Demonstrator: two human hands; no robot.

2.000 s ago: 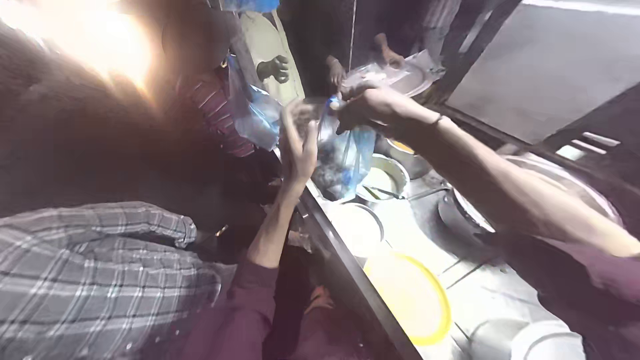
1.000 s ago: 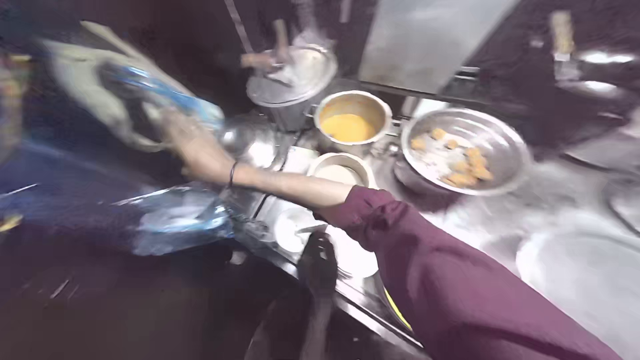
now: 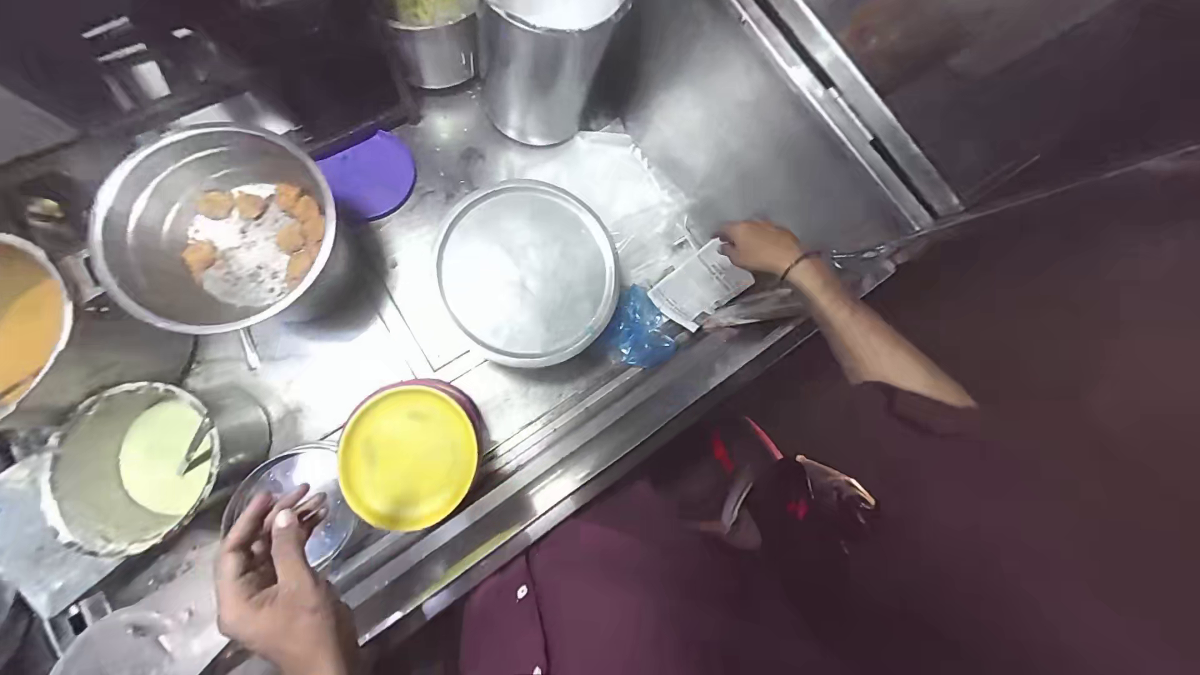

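Observation:
My right hand, with a dark band on its wrist, has its fingers on the upper corner of a piece of printed paper at the counter's right. Clear plastic lies beside the paper, and a crumpled blue plastic bag is just left of it. At lower left, my left hand is raised with curled, parted fingers and nothing seen in it. It overlaps a round metal dish beside a yellow round lid. A round metal lid or tray lies mid-counter.
Along the left stand a pot of orange food, a large metal bowl of fried pieces and a pot of pale green sauce with a utensil. A purple lid and a tall metal container are behind. The steel counter edge runs diagonally.
My right hand, stretched out at a plastic bag one second ago, is now on the printed paper, and that bag is out of sight. The view has swung strongly along the counter.

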